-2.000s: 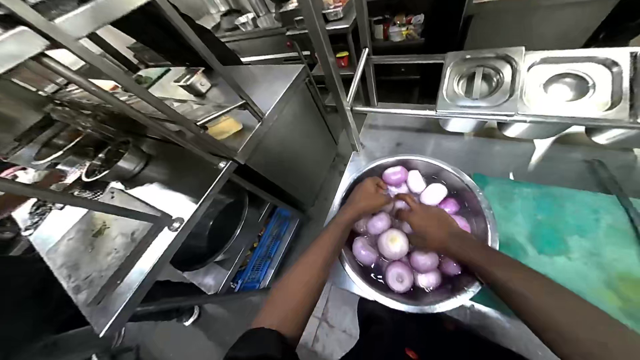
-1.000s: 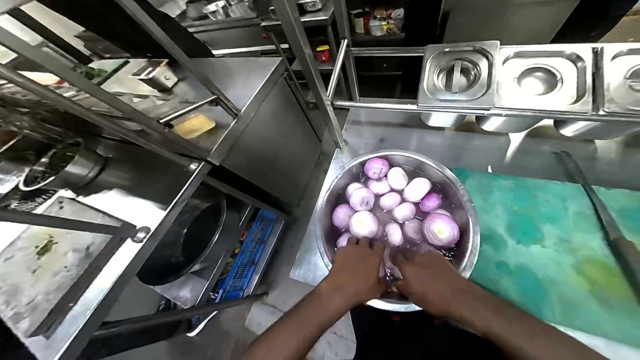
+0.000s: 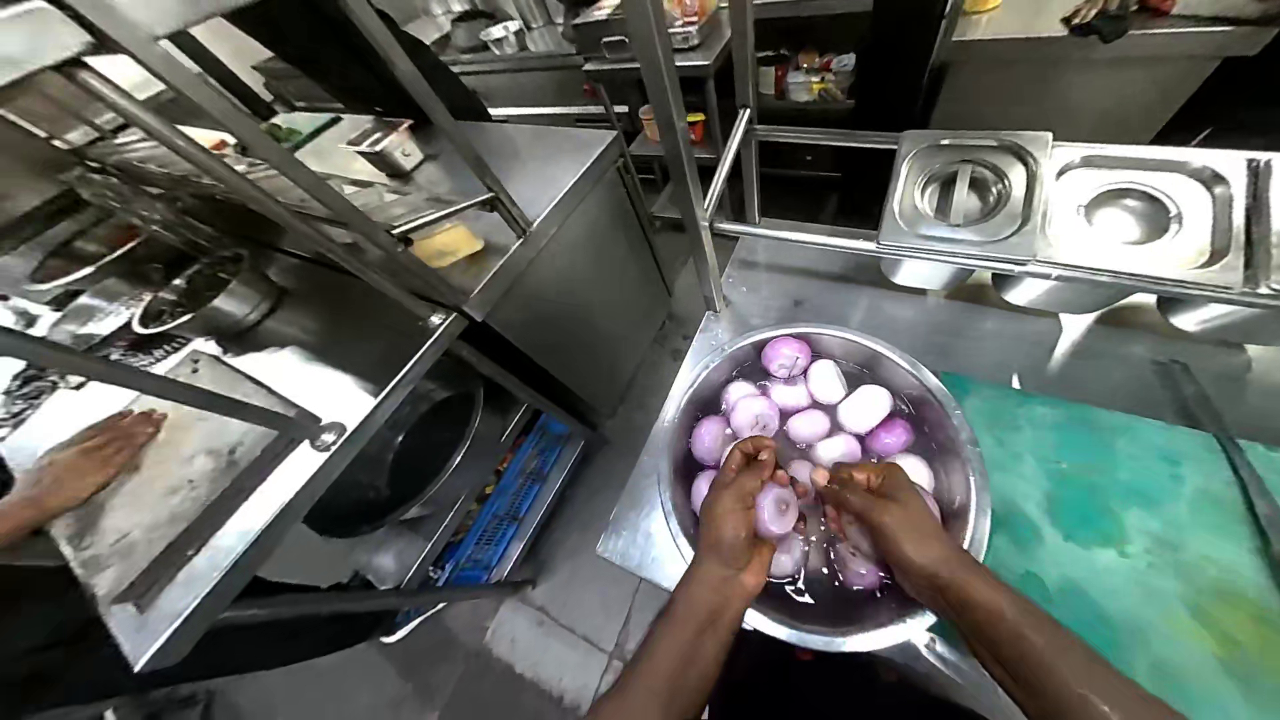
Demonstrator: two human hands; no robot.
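A round steel bowl (image 3: 975, 480) of water stands near the corner of a steel counter and holds many peeled red onions (image 3: 865, 409). Over its near half, my left hand (image 3: 738, 515) is closed around a peeled onion (image 3: 776, 511), whose pale cut end shows. My right hand (image 3: 882, 510) is beside it, fingers curled toward the left hand, with part of an onion showing beneath its palm. Whether that onion is gripped or only lies behind the fingers I cannot tell. Water drips between the hands.
Right of the bowl lies a green cutting board (image 3: 1110, 520) with a long dark knife (image 3: 1220, 440). Lidded steel pans (image 3: 965, 195) hang along the back rail. A co-worker's hand (image 3: 105, 450) rests on the left worktop. A blue crate (image 3: 505, 510) sits low at left.
Both hands have risen from the bowl's near edge, and the left now has an onion in it. A co-worker's hand has come into view at left.
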